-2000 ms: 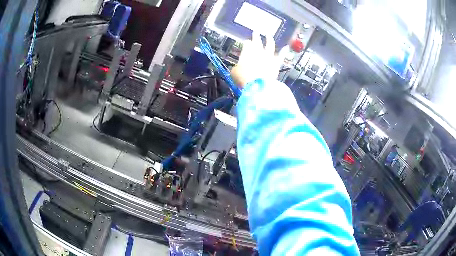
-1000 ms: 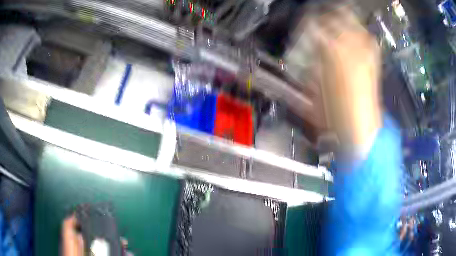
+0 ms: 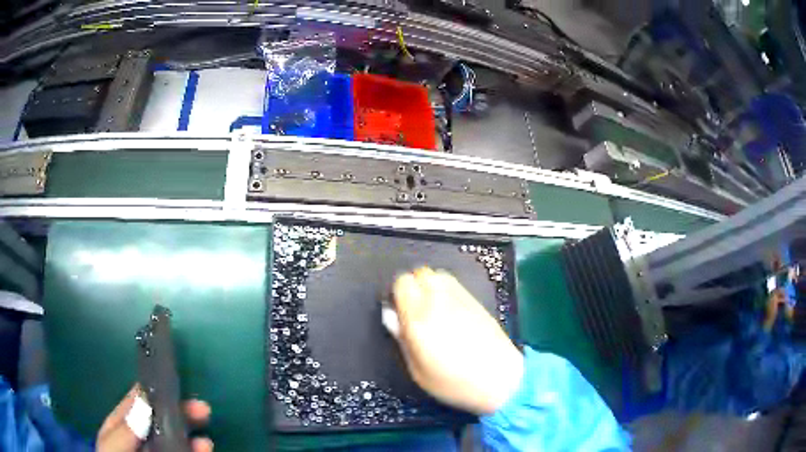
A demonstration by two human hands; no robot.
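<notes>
My left hand [image 3: 133, 424], with a white cap on the thumb, holds a long dark plate [image 3: 160, 371] upright at the lower left, over the green mat. My right hand [image 3: 446, 340] is over the bare middle of the black tray [image 3: 353, 291], fingers curled down, a white cap on one finger. Whether it holds a nut is hidden. Small shiny nuts [image 3: 296, 353] lie heaped along the tray's left and near edges, with some at the far right corner.
A plate [image 3: 336, 181] lies on the green conveyor [image 3: 137, 174] between silver rails. Beyond are a blue bin [image 3: 309, 110] with a clear bag and a red bin [image 3: 393, 110]. Stacked dark plates [image 3: 610, 291] stand at right. Another person's blue sleeve [image 3: 720, 357] shows at far right.
The view has dropped from the machinery and screen to the bench. My right hand has come down from the raised position into the tray. My left hand with the plate is seen more clearly.
</notes>
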